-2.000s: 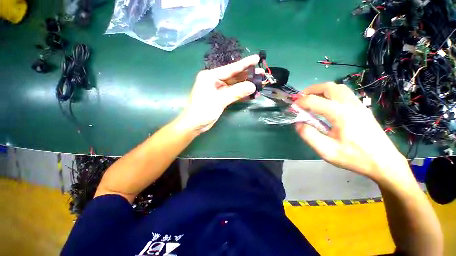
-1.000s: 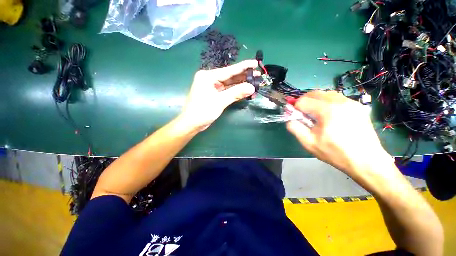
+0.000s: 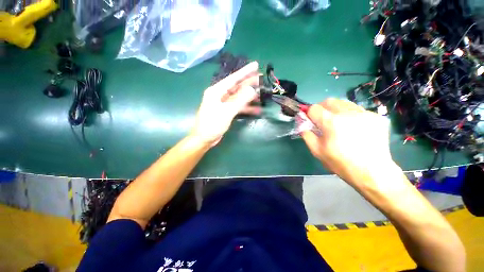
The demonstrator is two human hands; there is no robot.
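Note:
My left hand [image 3: 225,103] is at the centre, its fingers blurred, at a small black housing [image 3: 265,89]. Whether the fingers grip it is hard to tell. Thin red and white wires [image 3: 276,84] show at the housing's right side. My right hand [image 3: 347,133] is shut on the red-handled pliers [image 3: 289,103], whose dark jaws point left and reach the housing. Crumpled clear wrap [image 3: 300,127] hangs around the handles. A black cable runs behind the pliers, partly hidden by them and my right hand. The exact contact of the jaws is too small to see.
A heap of harnesses [image 3: 430,79] covers the right of the green bench [image 3: 159,154]. Small dark parts [image 3: 229,65] lie beyond my left hand. Clear bags [image 3: 183,37] lie at the far side. Coiled cable [image 3: 86,98] and a yellow tool [image 3: 22,26] are at left.
The view has shifted, showing more of the far side. My left fingers have opened somewhat and are blurred at the housing. The pliers stay in my right hand, with their jaws still at the housing.

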